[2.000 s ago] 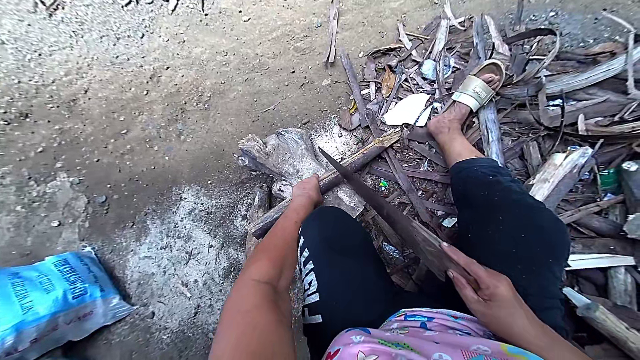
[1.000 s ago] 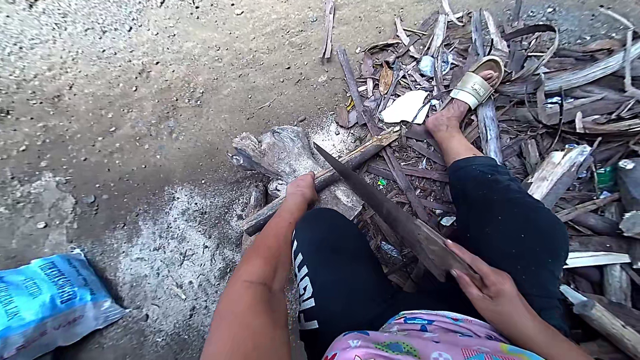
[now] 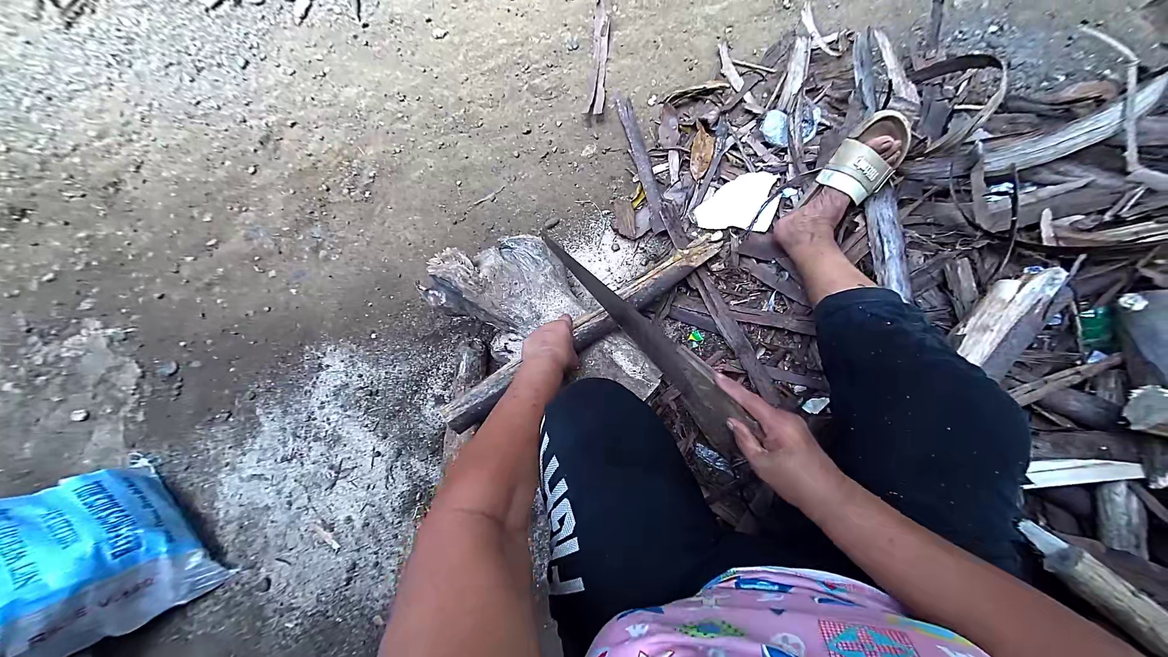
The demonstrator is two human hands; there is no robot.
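My left hand (image 3: 551, 349) is closed around a long wooden stick (image 3: 652, 281), which lies slantwise across a weathered, pale wood block (image 3: 525, 283) on the ground. In my right hand (image 3: 780, 443) is the near end of a handsaw (image 3: 652, 342), its handle mostly hidden by the fingers. The dark blade crosses over the stick just to the right of my left hand, its narrow tip pointing up and left. Whether the blade touches the stick I cannot tell.
A blue and white plastic sack (image 3: 100, 557) bearing writing lies at lower left. Wood scraps and bark (image 3: 1022, 201) cover the ground on the right, under my sandalled foot (image 3: 853, 173). A white flat fragment (image 3: 737, 201) lies beyond the stick's far end. Pale sawdust (image 3: 319, 484) is spread on the ground.
My right hand and the saw have shifted back and forth slightly along the blade's line. My left hand keeps its hold on the stick.
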